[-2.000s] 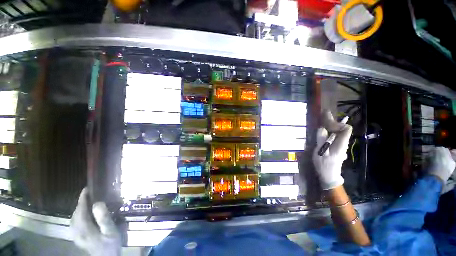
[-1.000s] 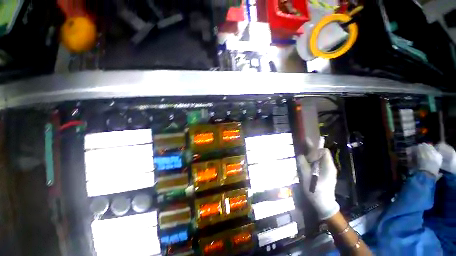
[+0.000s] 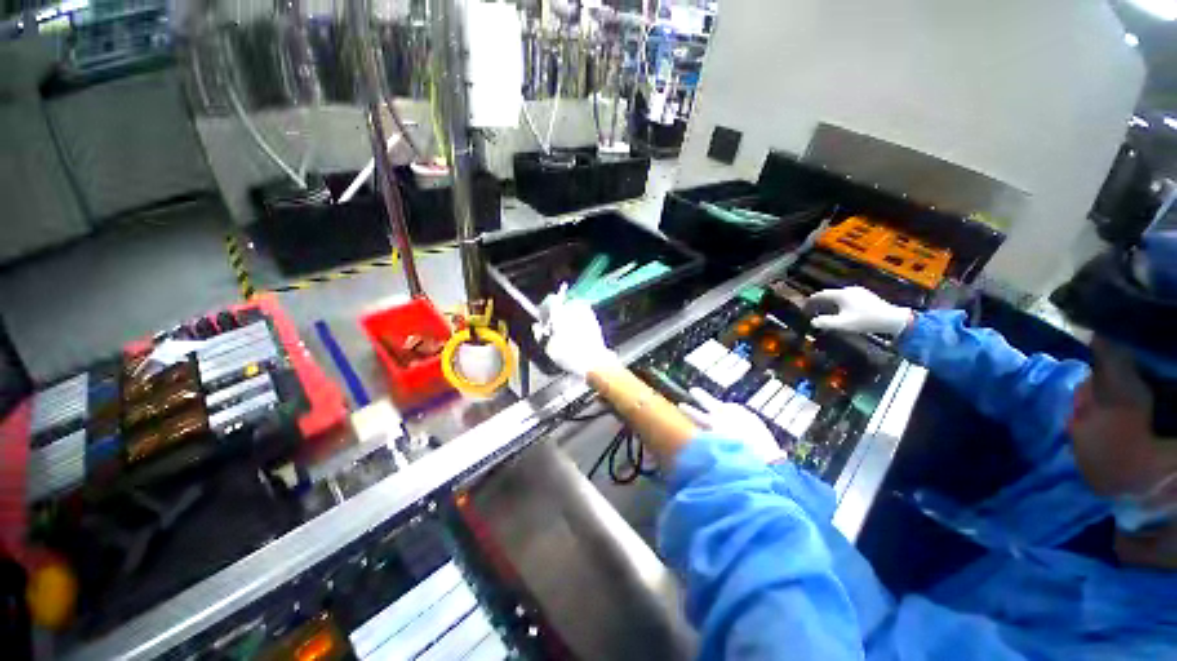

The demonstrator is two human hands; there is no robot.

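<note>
My right hand [image 3: 574,338], in a white glove with a bare forearm below it, reaches over the silver rail beside a black bin. Its fingers are bent upward; blur hides whether the marker pen is in them. My left hand is out of the picture. The nearest circuit board [image 3: 497,613] lies between the rails at the bottom edge, cut off. It carries long white-silver heatsinks [image 3: 432,626] and a brown transformer with an orange winding [image 3: 314,642].
A coworker's gloved hands [image 3: 858,311] are over another board [image 3: 774,375] at right. A bare metal plate [image 3: 568,536] lies between the boards. Beyond the rail [image 3: 387,497] are a red bin [image 3: 411,375], yellow ring [image 3: 478,362], black bin [image 3: 516,265] and a red-edged carrier [image 3: 303,349] with a board.
The view has swung up and right. My right hand has moved from beside the board to beyond the far rail. My left hand, seen earlier at the near rail, has left view.
</note>
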